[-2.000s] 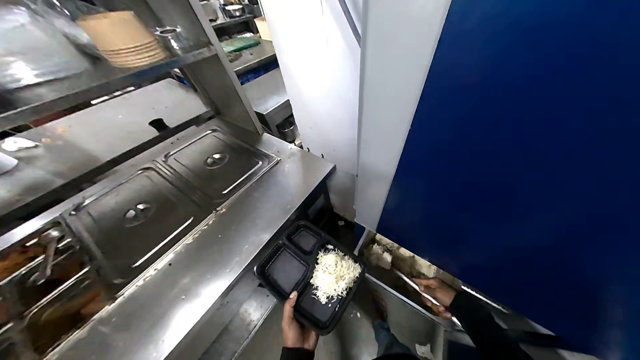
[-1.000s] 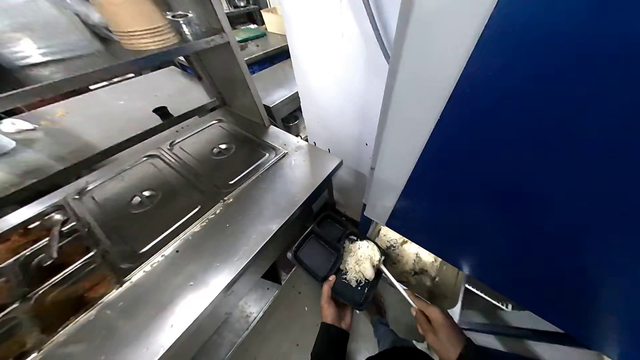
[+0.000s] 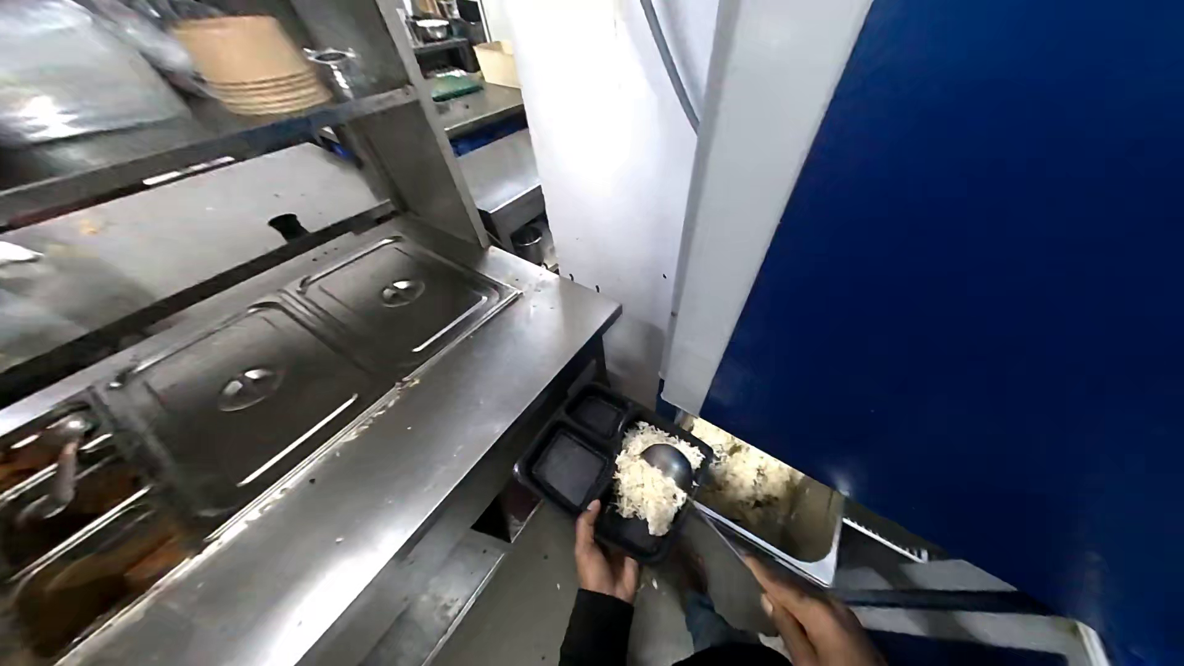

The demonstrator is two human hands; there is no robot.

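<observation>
My left hand (image 3: 603, 559) holds a black compartment tray (image 3: 566, 462) by its near edge. White rice (image 3: 643, 488) lies in the tray's largest compartment, and the two smaller compartments hold nothing visible. My right hand (image 3: 807, 612) grips the handle of a metal ladle (image 3: 668, 464), whose bowl rests on the rice in the tray. Just right of the tray is a steel pan (image 3: 819, 527) with more rice (image 3: 745, 472) in it, partly hidden under the blue panel.
A steel counter (image 3: 481, 398) runs along the left, with two lidded pans (image 3: 250, 388) and open food pans holding utensils. Stacked brown paper bowls (image 3: 250, 60) stand on the shelf above. A large blue panel (image 3: 962, 277) fills the right, beside a white wall.
The ladle has moved from the steel pan, where it was two seconds ago, to the rice in the tray. The rice in the tray is now spread differently.
</observation>
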